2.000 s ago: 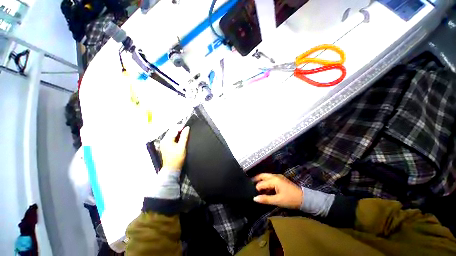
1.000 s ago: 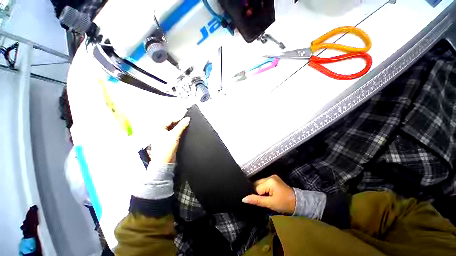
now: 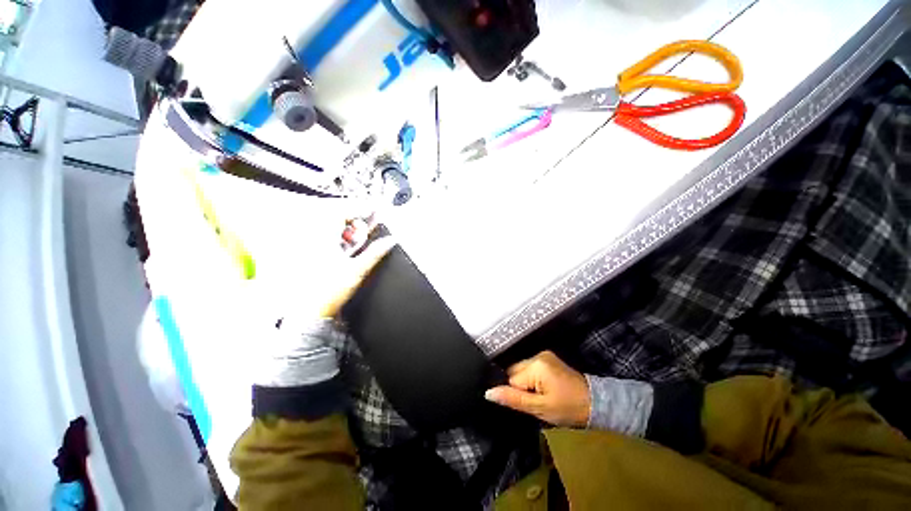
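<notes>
A black strip (image 3: pixel 415 334) lies from just below the presser foot area (image 3: pixel 375 175) down over the table's front edge. My left hand (image 3: pixel 345 284) is at the strip's upper left edge, washed out by glare, with its fingertips near the needle area; its grip is unclear. My right hand (image 3: pixel 547 390) pinches the strip's lower right edge off the table's front. Plaid cloth (image 3: pixel 372 404) shows beneath the strip at the lower left. The needle itself cannot be made out.
Scissors (image 3: pixel 679 95) with orange and red handles lie right of the needle, beside pink and blue pens (image 3: pixel 521 130). The machine head (image 3: pixel 350 60) stands at the back. A yellow-green tag (image 3: pixel 228 235) is at left. Plaid garment bulk (image 3: pixel 739 269) hangs below the ruler-marked edge (image 3: pixel 639 230).
My left hand has moved up along the strip toward the needle area. The strip's top end sits slightly lower in view. My right hand keeps its hold near the lower edge.
</notes>
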